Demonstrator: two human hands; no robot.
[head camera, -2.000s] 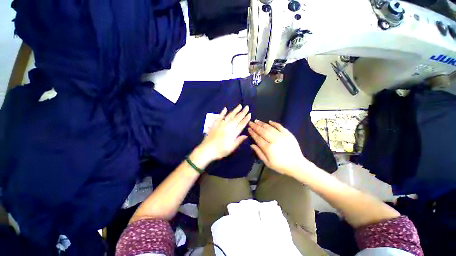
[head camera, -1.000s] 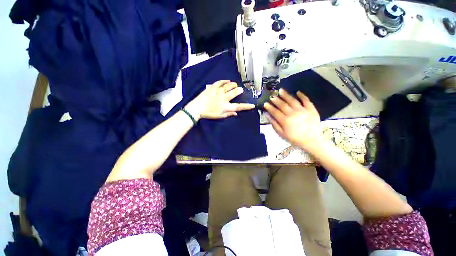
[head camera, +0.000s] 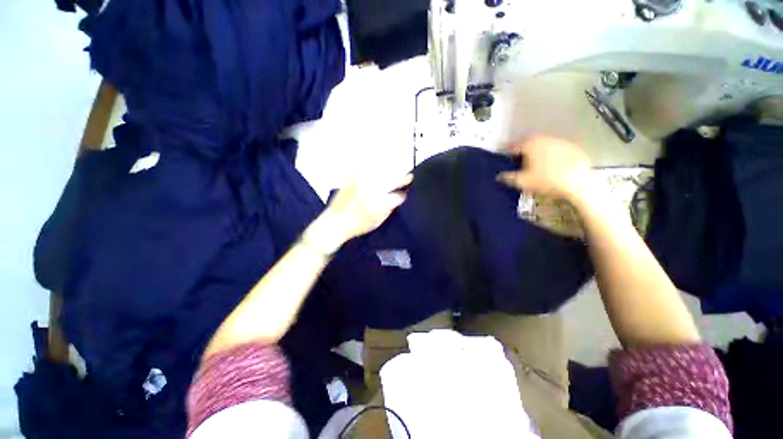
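Note:
A navy garment piece (head camera: 429, 231) lies over the front of the machine table and hangs over the lap, with a darker band down its middle and a small white label on its left part. Its top edge is in front of the presser foot and needle area (head camera: 459, 107), not under it. My left hand (head camera: 365, 204) pinches the cloth's upper left edge. My right hand (head camera: 545, 167) holds its upper right edge, fingers curled and slightly blurred. The white sewing machine (head camera: 567, 39) stands above the cloth.
A big navy garment bundle (head camera: 163, 231) fills the left side. A stack of black panels (head camera: 388, 30) lies behind the machine head. Thread snips (head camera: 611, 115) lie on the bed under the arm. A dark pile (head camera: 695, 219) hangs at the right. Worn yellowed paper (head camera: 558, 214) covers the front table edge.
The cloth has come out from under the needle area towards the lap, and its label now shows. My hands have moved from beside the needle to the cloth's upper edges, wider apart.

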